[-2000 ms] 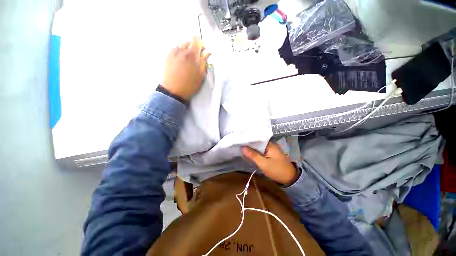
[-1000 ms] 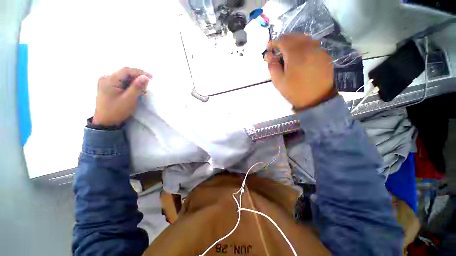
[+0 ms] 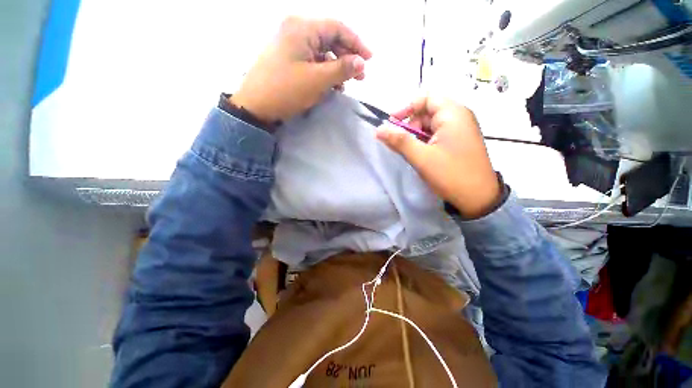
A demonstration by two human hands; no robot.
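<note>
A pale grey-blue garment piece [image 3: 334,170] lies over the front table edge and hangs to my lap. My left hand [image 3: 307,68] pinches its upper edge between thumb and fingers, in strong glare. My right hand [image 3: 448,148] holds thread snips [image 3: 394,123] with dark blades and a pink-red part. The blades point up and left, over the cloth and just below my left fingertips. Any thread between them cannot be made out.
The sewing machine [image 3: 630,45] stands at the upper right. Black pieces and a clear plastic bag [image 3: 580,89] lie beside it. A black rectangular device [image 3: 645,184] with a white cable is at the right table edge. Grey cloth [image 3: 580,246] hangs below. An earphone cable [image 3: 370,299] crosses the brown apron.
My left hand has moved right and up with the cloth edge. My right hand has come from beside the needle area to the cloth, with the snips now visible. The view has shifted.
</note>
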